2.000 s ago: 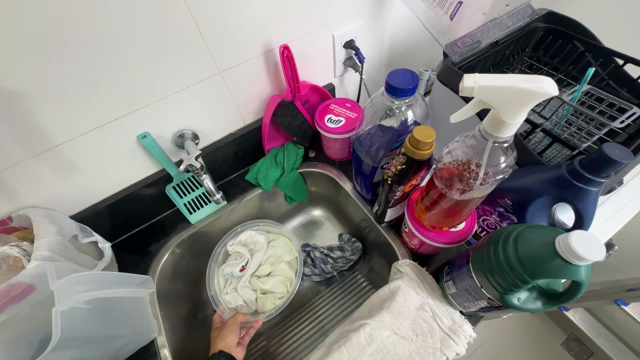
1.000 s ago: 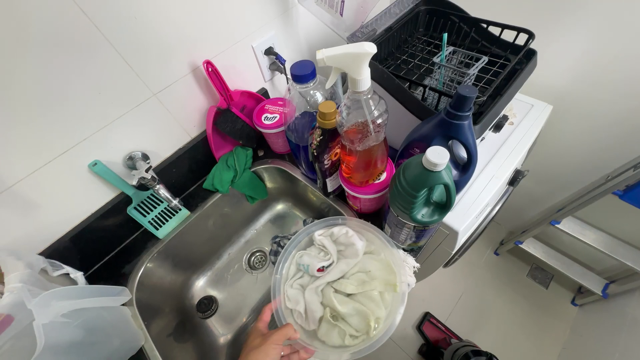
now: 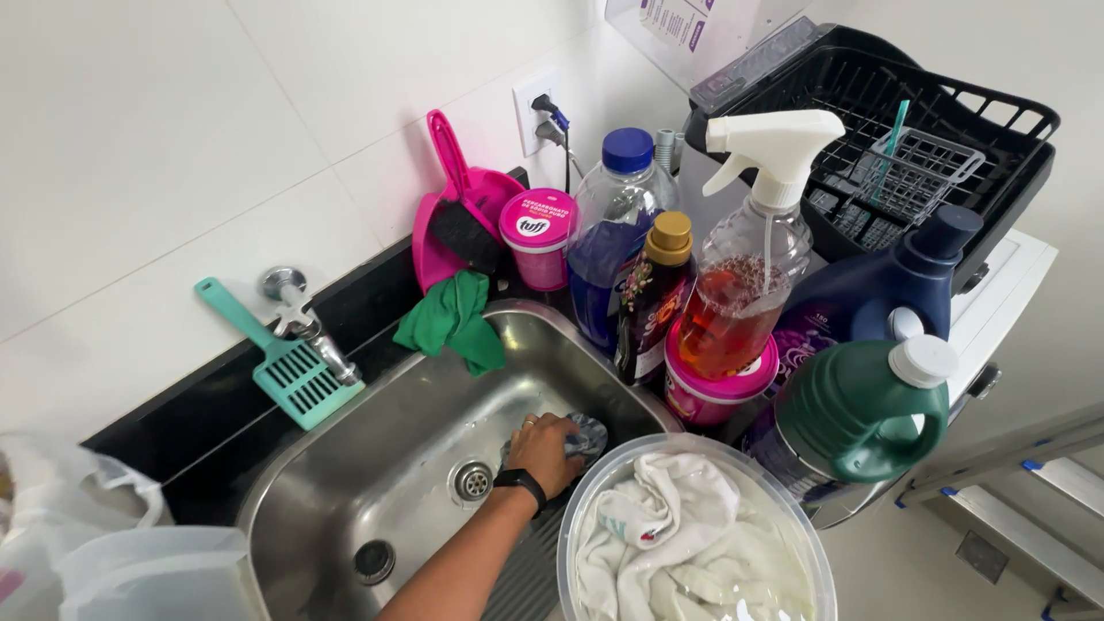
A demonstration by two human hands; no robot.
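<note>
My left hand (image 3: 543, 450), with a ring and a black wristband, reaches into the stainless steel sink (image 3: 414, 431). Its fingers are closed over a dark patterned cloth (image 3: 588, 438), which shows on both sides of the hand beside the ribbed part of the sink. At the lower right, a round clear plastic tub (image 3: 567, 552) holds pale wet cloths (image 3: 673, 517) in liquid. A green cloth (image 3: 453, 323) hangs over the sink's back rim. My right hand is out of view.
A teal slotted scoop (image 3: 306, 379) leans by the tap (image 3: 323, 345). A pink dustpan (image 3: 483, 194), tubs, a spray bottle (image 3: 746, 293) and a green jug (image 3: 862, 405) crowd the far side. Behind them stands a black dish rack (image 3: 1018, 181); a stepladder (image 3: 1018, 526) is at right.
My left hand was at the tub of pale cloths; now it is on the dark patterned cloth in the sink. The tub has moved right, from over the sink to beside it.
</note>
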